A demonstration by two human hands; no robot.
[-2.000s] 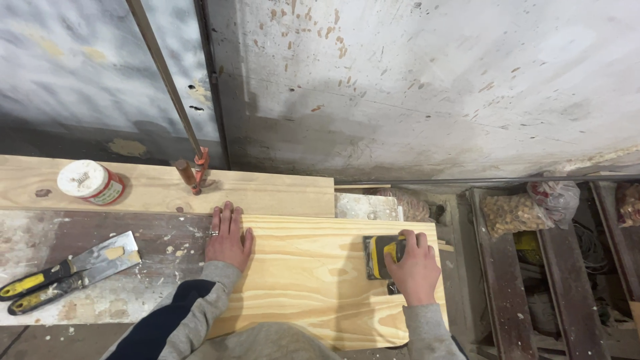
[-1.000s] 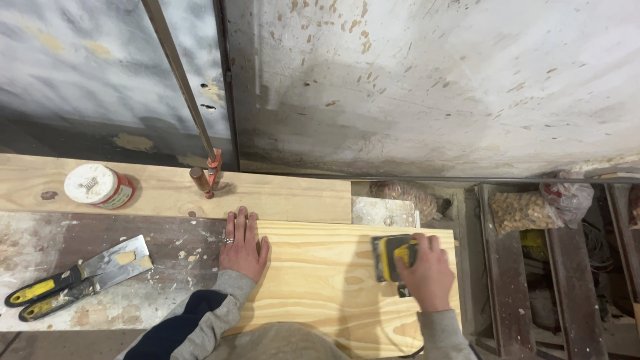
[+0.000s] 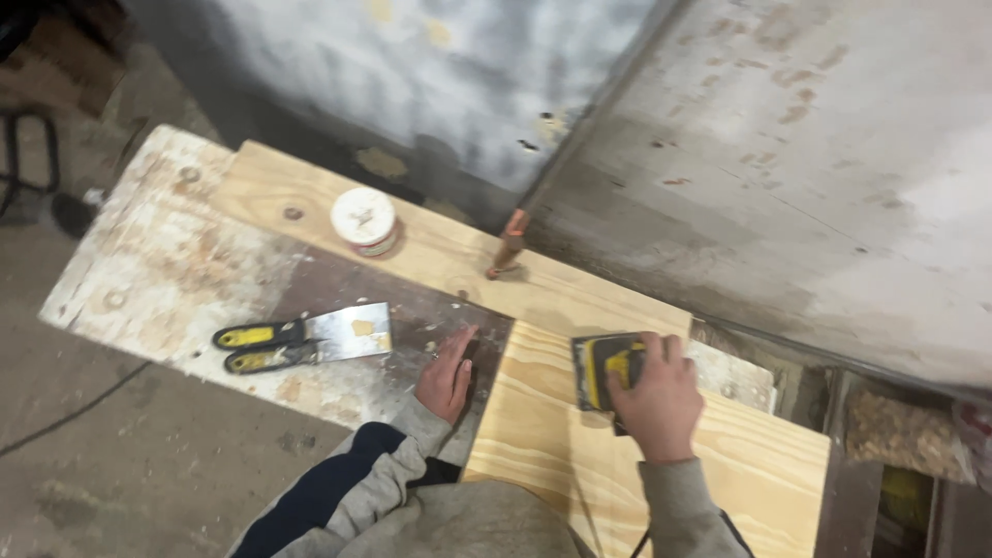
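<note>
My right hand (image 3: 663,399) grips a yellow and black power sander (image 3: 608,372) that lies on a pine board (image 3: 542,442), near the board's far edge. A cord runs from the sander toward my body. My left hand (image 3: 447,376) rests on the stained bench top (image 3: 194,271), just left of the board, fingers extended and holding nothing. Further left, two putty knives (image 3: 310,337) with yellow and black handles lie side by side. A tub with a white lid (image 3: 364,218) stands on a long plank (image 3: 434,240) along the back of the bench.
A clamp (image 3: 509,242) holds the long plank near a painted wall (image 3: 814,178). At the right are a plastic bag of light chunks (image 3: 903,434) and dark metal beams. A cable (image 3: 77,411) runs over the floor at the left.
The view has swung left and tilted. My left hand has left the pine board for the bench beside it. The sander, still in my right hand, has moved left along the board.
</note>
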